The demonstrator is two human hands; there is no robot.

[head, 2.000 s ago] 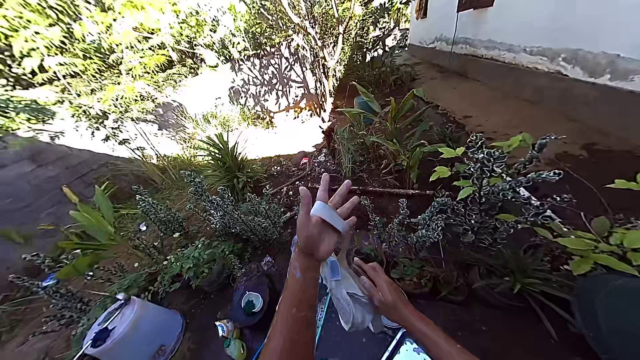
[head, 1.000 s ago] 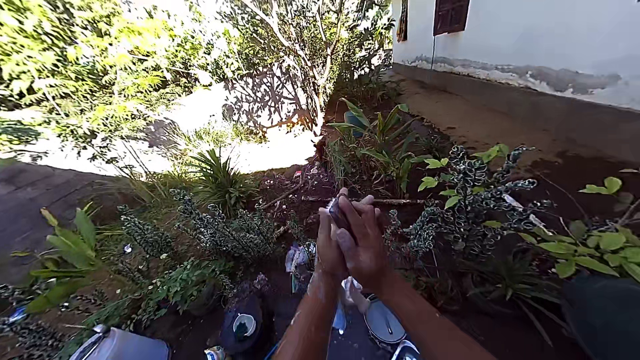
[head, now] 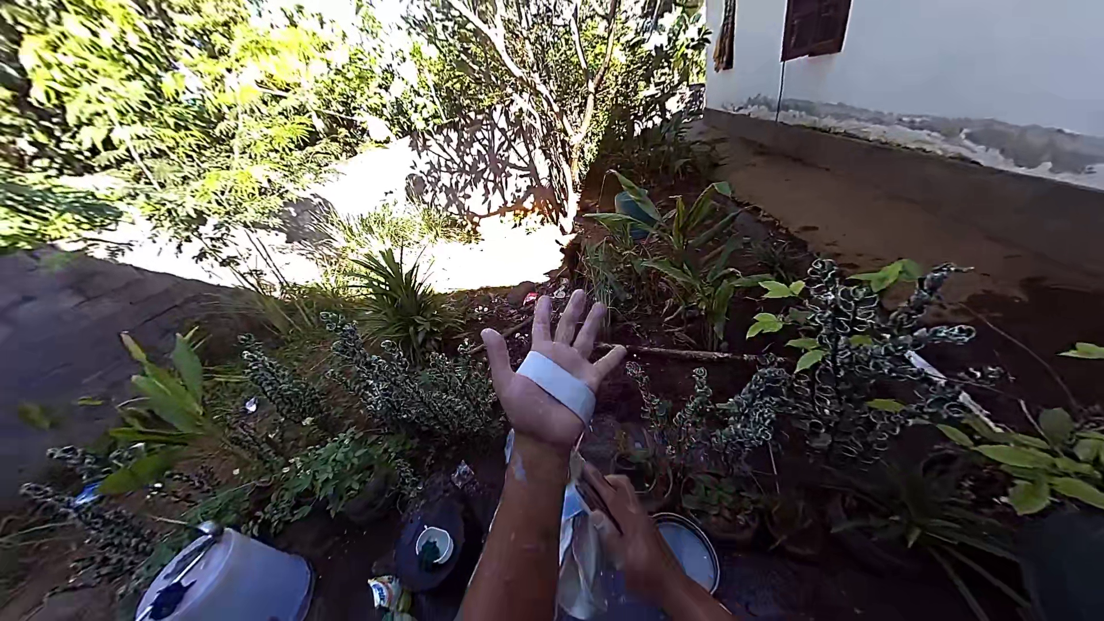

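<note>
My left hand (head: 549,388) is raised at the middle of the head view, palm showing and fingers spread. A pale white band (head: 558,385) runs across its palm. Lower and to the right, my right hand (head: 625,522) has bent fingers around a thin dark object (head: 599,494), which I cannot identify. Below the hands lies a pale, translucent item (head: 582,573), perhaps a plastic bag, partly hidden by my forearms. Beside my right wrist is a round, pale lid or dish with a dark rim (head: 690,552).
A whitish plastic bucket (head: 250,573) stands at lower left, near a small white cup (head: 434,545) on a dark round surface. Leafy plants (head: 414,379) and a long stick (head: 699,354) lie ahead. A white house wall (head: 940,69) rises at right.
One second ago my hands were pressed together; now they are apart, the left spread open and the right lower down. The band shows on the left palm again, as two seconds ago.
</note>
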